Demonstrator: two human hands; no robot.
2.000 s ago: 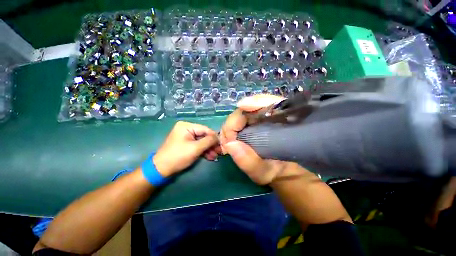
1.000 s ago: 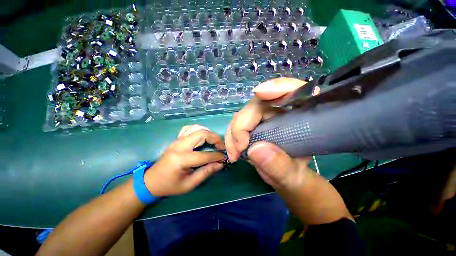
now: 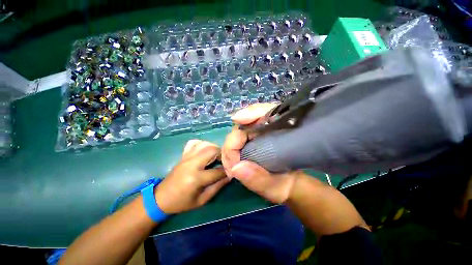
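My right hand [image 3: 254, 150] is wrapped around the narrow end of the thick grey electric screwdriver [image 3: 357, 119], whose body slants up to the right and whose nose points left. My left hand [image 3: 194, 178], with a blue band [image 3: 151, 203] on its wrist, is pinched at the screwdriver's nose, its fingertips against my right fingers. The small dark part between my left fingertips is almost wholly hidden now. The driver bit is hidden by my fingers.
A tray of jumbled circuit-board parts [image 3: 146, 124] lies behind my left hand. A wider clear tray with rows of round parts [image 3: 207, 124] lies beside it. A green box [image 3: 339, 46] and crumpled plastic bag [image 3: 414, 36] are at the back right. The green mat [image 3: 67, 191] ends at a curved front edge.
The trays and mat shift in view. The screwdriver first swung lower-left to upper-right tilt, then lowered somewhat. The dark part seen at my left fingertips a second ago is now hidden.
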